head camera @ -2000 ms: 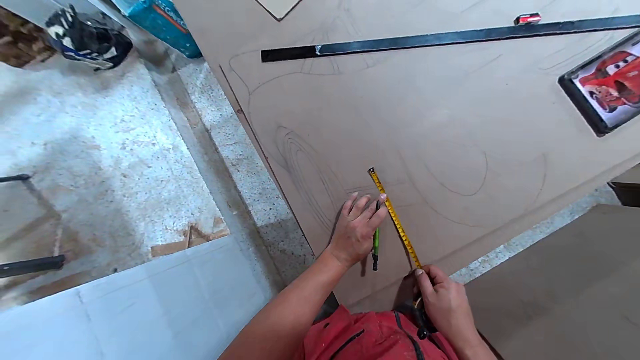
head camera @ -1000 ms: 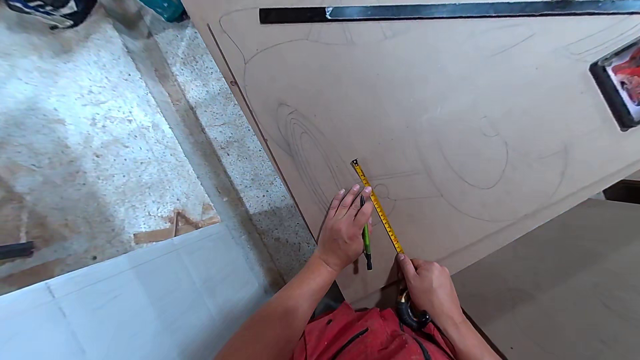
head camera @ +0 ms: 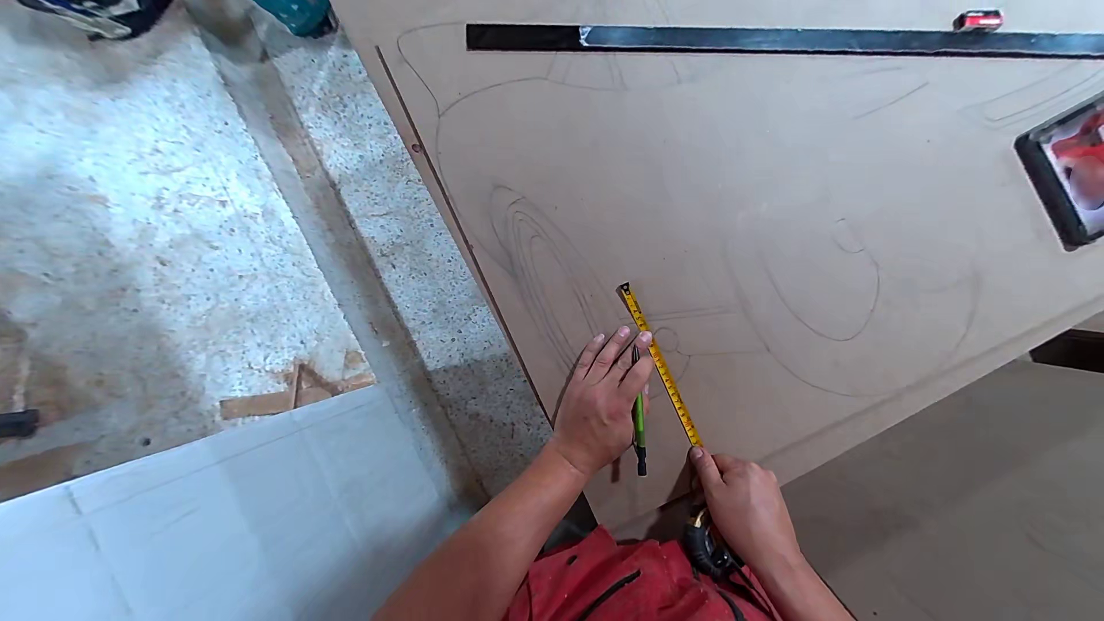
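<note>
A brown board point(head camera: 776, 155) bears pencil-drawn curves. Across its lower part lies the yellow blade of a tape measure point(head camera: 666, 375), extended at a slant. My left hand point(head camera: 599, 405) rests palm down on the board, fingertips at the blade's left edge, with a green pencil or pen point(head camera: 639, 423) held between its fingers. At the lower end, my right hand point(head camera: 746, 500) grips the blade with thumb and fingers. The dark tape case point(head camera: 709, 545) hangs just below that hand, against the red garment.
A long black straight bar point(head camera: 776, 40) lies across the board's top, with a small red object point(head camera: 978, 21) beside it. A black-framed picture point(head camera: 1048, 177) sits at the right. Speckled floor point(head camera: 379, 198) and a pale panel point(head camera: 216, 509) are at the left.
The view has shifted and moved nearer the board. Both hands keep nearly the same places on the board and tape; nothing was plainly taken hold of or let go.
</note>
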